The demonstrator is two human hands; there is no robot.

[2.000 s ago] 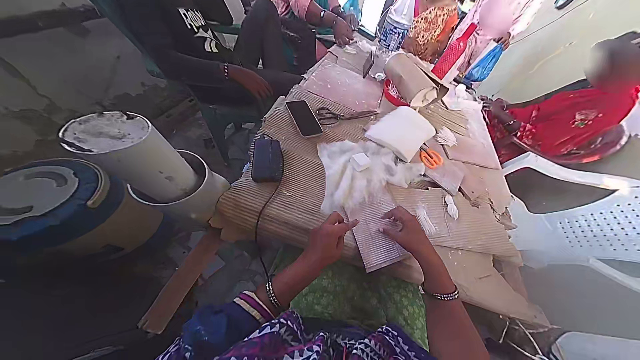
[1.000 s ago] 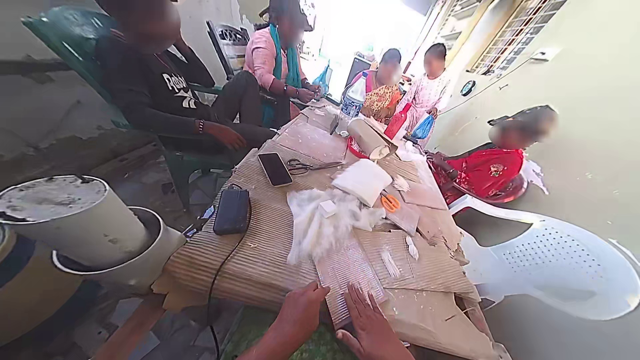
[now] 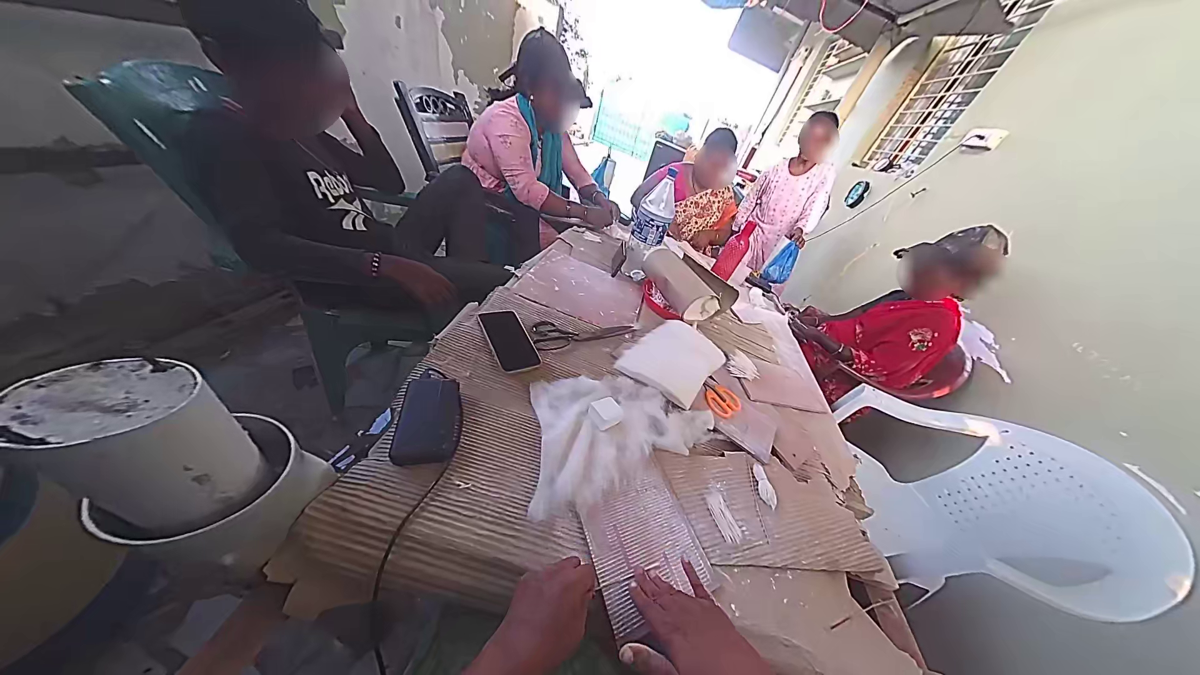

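Observation:
My right hand (image 3: pixel 689 619) lies with fingers spread on the near end of a ribbed strip (image 3: pixel 647 544) on the cardboard-covered table. Beside the strip's left edge is my left hand (image 3: pixel 548 609), its fingers curled; whether it pinches anything cannot be told. Loose white cotton (image 3: pixel 600 459) spreads beyond the strip, with a small white block (image 3: pixel 605 413) on it. Right of the strip, thin white sticks (image 3: pixel 723 515) lie on a clear plastic sheet, near a small white cotton piece (image 3: pixel 765 487). A folded white cotton pad (image 3: pixel 671 363) and orange-handled scissors (image 3: pixel 722 399) lie farther back.
A dark case (image 3: pixel 426 420) with a cord, a phone (image 3: pixel 509 341) and black-handled scissors (image 3: pixel 555 336) lie to the left. A water bottle (image 3: pixel 653 214) and a cardboard roll (image 3: pixel 682 283) stand farther back. White buckets (image 3: pixel 131 450) and a white plastic chair (image 3: pixel 1050 497) flank the table; several people sit or stand around.
My right hand has gone from raised, bent fingers over the strip to lying flat on its near end. The view has tilted up.

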